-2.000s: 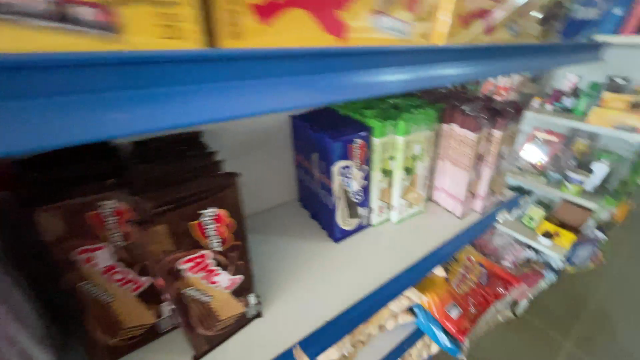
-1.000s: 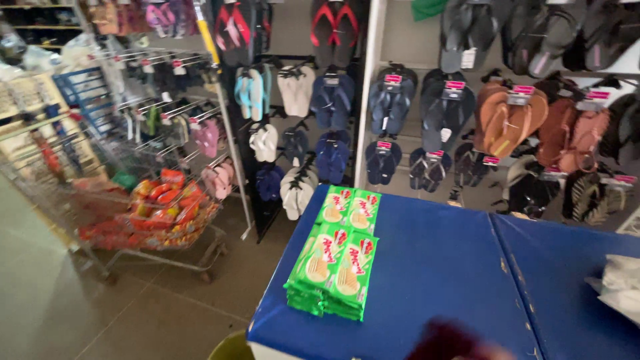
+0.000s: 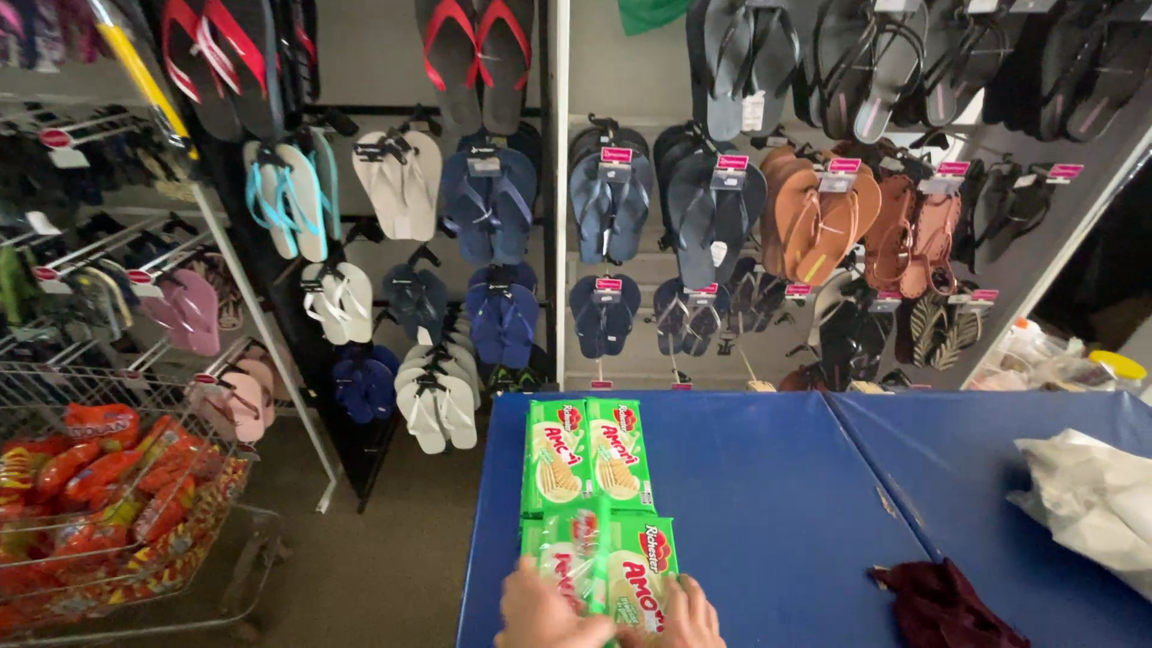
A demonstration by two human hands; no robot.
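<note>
Green packets of wafer biscuits lie in two columns near the left edge of a blue-covered table (image 3: 756, 504). My left hand (image 3: 544, 612) is at the near left packet (image 3: 567, 549), which looks blurred, with fingers curled at its lower left side. On the near right packet (image 3: 641, 571), my right hand (image 3: 688, 616) has its fingers along the right edge. Both hands are cut off by the bottom of the view. The far packets (image 3: 556, 454) lie flat beyond them, untouched.
A dark red cloth (image 3: 949, 607) and a crumpled white plastic bag (image 3: 1089, 504) lie on the table's right part. Flip-flops (image 3: 490, 202) hang on racks behind. A wire shopping cart (image 3: 135, 558) with orange packets stands at the left.
The view has turned from a shelf of wafer packets to the table. Both hands have come onto the near green packets, which lay without hands on them one second ago.
</note>
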